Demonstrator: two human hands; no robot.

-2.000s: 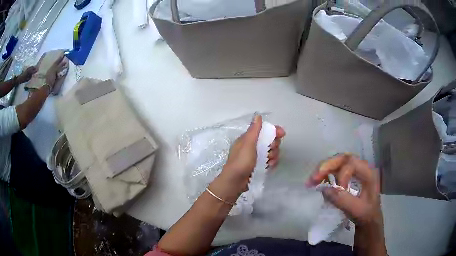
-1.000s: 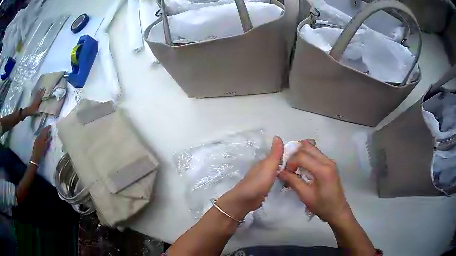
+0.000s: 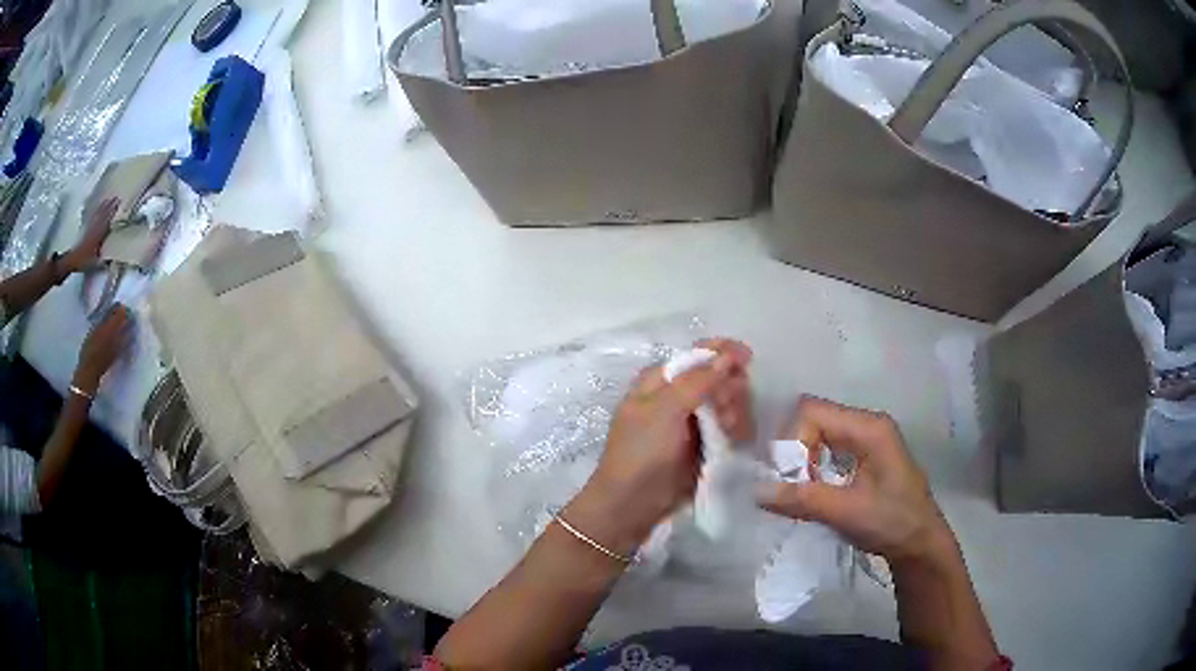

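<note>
My left hand (image 3: 662,439), with a thin bracelet, holds a white foam protector (image 3: 712,479) upright between thumb and fingers. My right hand (image 3: 853,479) pinches another white foam piece (image 3: 791,574), whose rounded end hangs down near the table edge. The two hands are apart, side by side. A crinkled clear polybag (image 3: 544,406) with white pieces inside lies beside and partly under my left hand. The held pieces are somewhat blurred, and my fingers hide parts of them.
Taupe tote bags stuffed with white paper stand behind (image 3: 617,151) and at right (image 3: 918,210). A folded beige fabric bag (image 3: 282,393) lies at left on the white table (image 3: 453,282). Beyond are a blue tape dispenser (image 3: 226,125) and another person's hands (image 3: 102,344).
My hands were together around a white piece one second ago and are now apart, each with a piece. The view has shifted slightly.
</note>
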